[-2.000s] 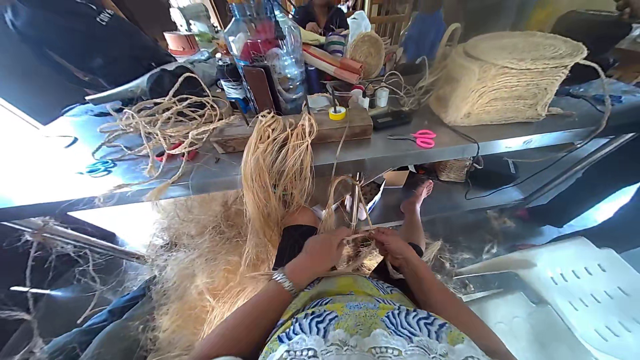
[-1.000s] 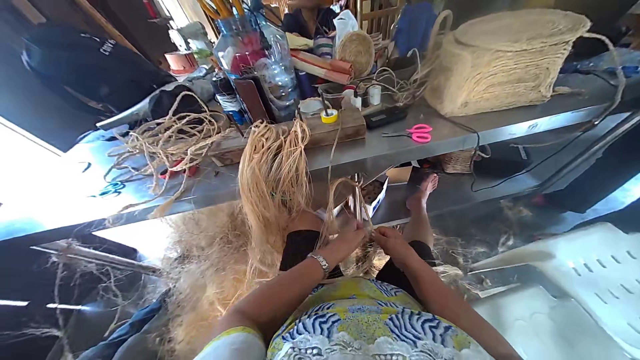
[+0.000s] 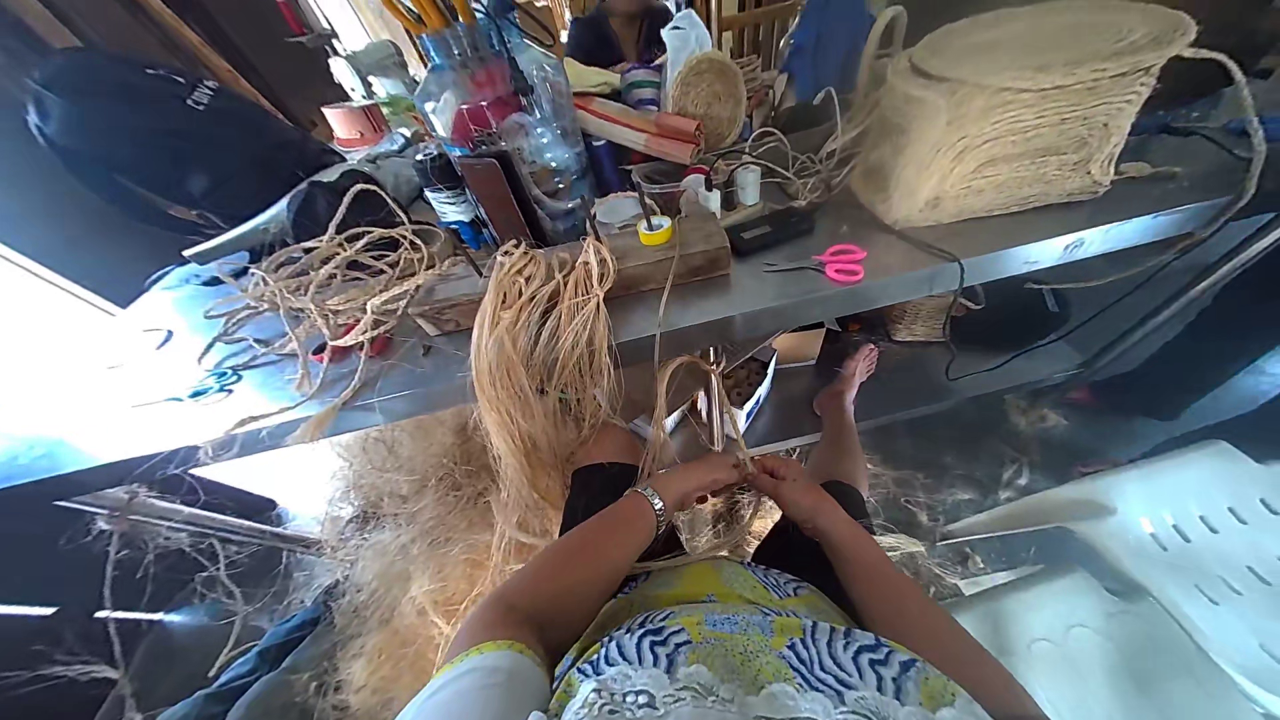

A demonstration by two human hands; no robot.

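Observation:
Over my lap, my left hand [image 3: 708, 478] and my right hand [image 3: 792, 488] pinch a thin strand of plant fiber [image 3: 742, 462] between them, fingertips nearly touching. The strand loops up toward the table edge, and a thin cord [image 3: 662, 320] runs up to a nail in a wooden block [image 3: 690, 262]. Two hanks of pale loose fiber [image 3: 540, 370] hang from this block over the edge, left of my hands. A roll of yellow tape [image 3: 655, 231] sits at a nail. Pink-handled scissors [image 3: 840, 262] lie to the right of the block.
Coiled fiber rope [image 3: 350, 270] lies at left on the metal table [image 3: 1000, 250]; a large woven fiber basket [image 3: 1010, 120] stands at right. A heap of loose fiber [image 3: 400, 560] is left of my legs. White plastic chairs [image 3: 1190, 530] stand at right. Another person sits beyond the table.
Both hands stay close together over my lap, still at the strand. My left forearm and elbow have shifted a little. The hanks, scissors and basket remain in place.

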